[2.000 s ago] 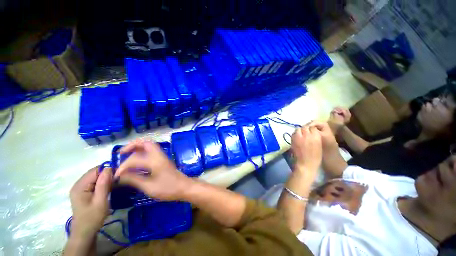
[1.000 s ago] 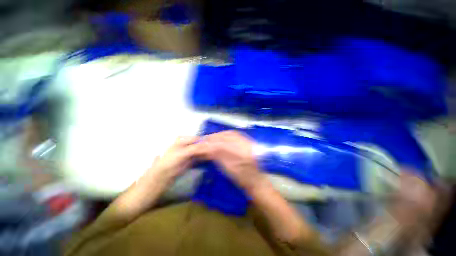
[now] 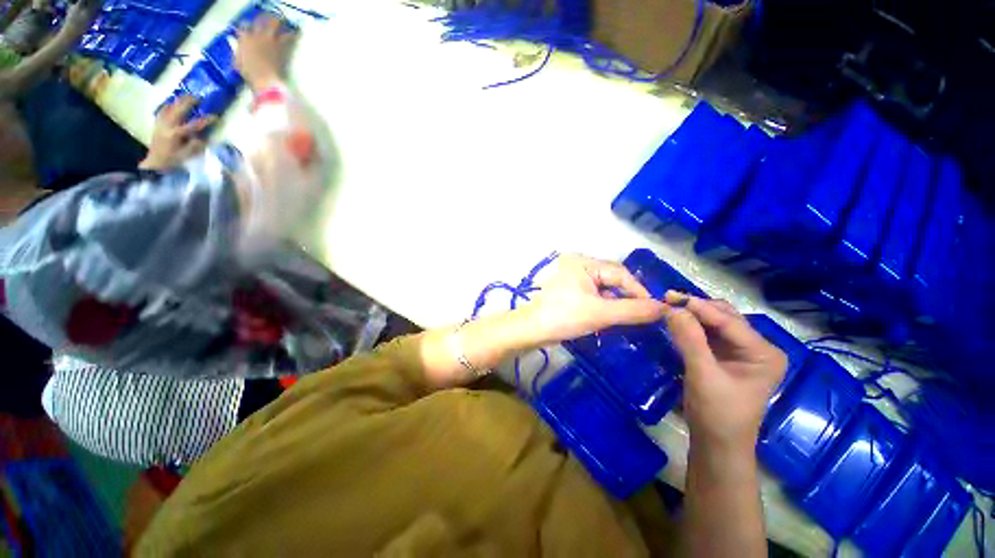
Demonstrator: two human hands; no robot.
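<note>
My left hand reaches in from the left over a glossy blue case. My right hand is beside it, and the fingertips of both hands meet above the case. Something tiny may be pinched between them; it is too small to tell. The case lies on the table's near edge, partly hidden by my hands. A second blue case lies against it, nearer my body. A blue cord loops out beyond my left wrist.
More blue cases lie in a row at right. Stacked cases stand behind. Loose blue cords and a cardboard box are at the far edge. At left another person handles blue cases on the pale table.
The view has swung left, bringing the person at left into sight and shifting the stacks to the right. My hands have stayed together at the case, fingertips now meeting above it.
</note>
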